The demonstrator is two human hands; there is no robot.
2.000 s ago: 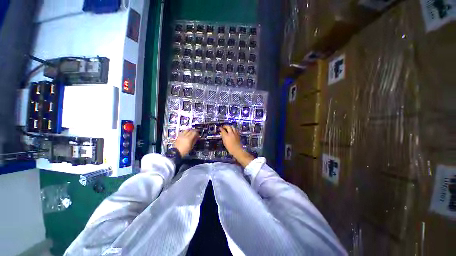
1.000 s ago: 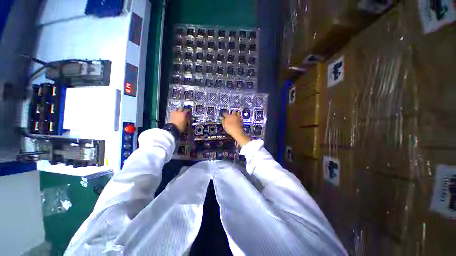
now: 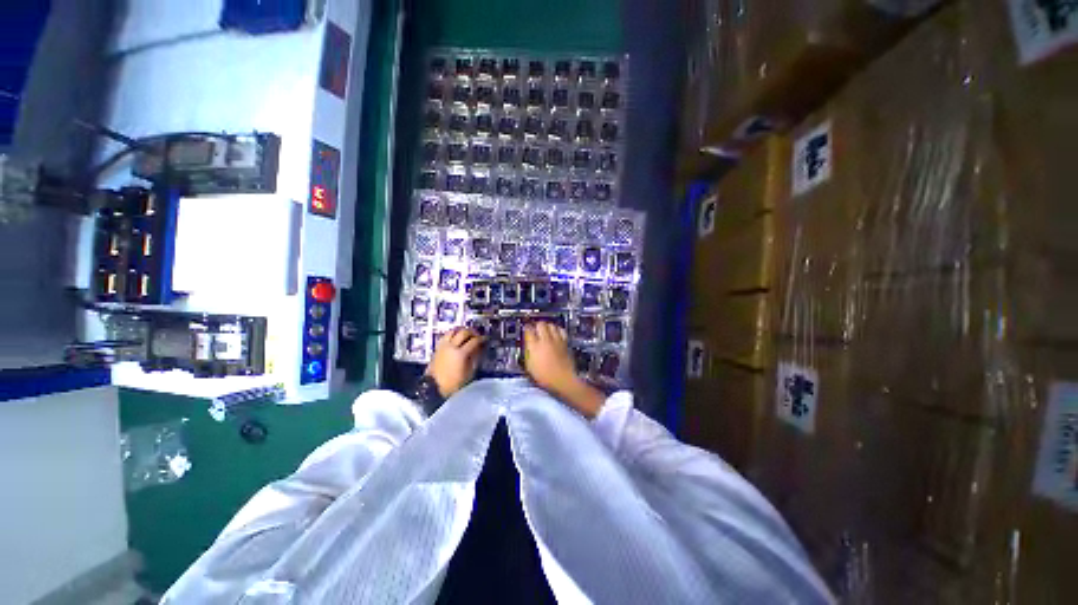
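Observation:
A black rectangular fixture (image 3: 511,310) with rows of pockets lies on the nearer clear blister tray (image 3: 423,251). Its far row holds small square modules; the near row is partly hidden by my fingers. My left hand (image 3: 458,357) is at the fixture's near left side, fingers bent down. My right hand (image 3: 547,351) is at its near edge, right of the middle, fingertips down on it. Anything between the fingertips is too small to tell. The nearer tray has black modules in many pockets; several in its far rows look without one. The farther tray (image 3: 520,123) is filled with modules.
On the left stands a white machine bed (image 3: 236,248) with another black fixture (image 3: 140,246) between two clamp stations, a red button (image 3: 320,291) and a lit red display. A clear bag (image 3: 156,454) lies on the green mat. Film-wrapped cartons (image 3: 898,272) stand along the right.
Both hands have moved back towards me, from the tray pockets beyond the fixture to its near side. The whole view has shifted slightly; a grey machine part now shows at the far left.

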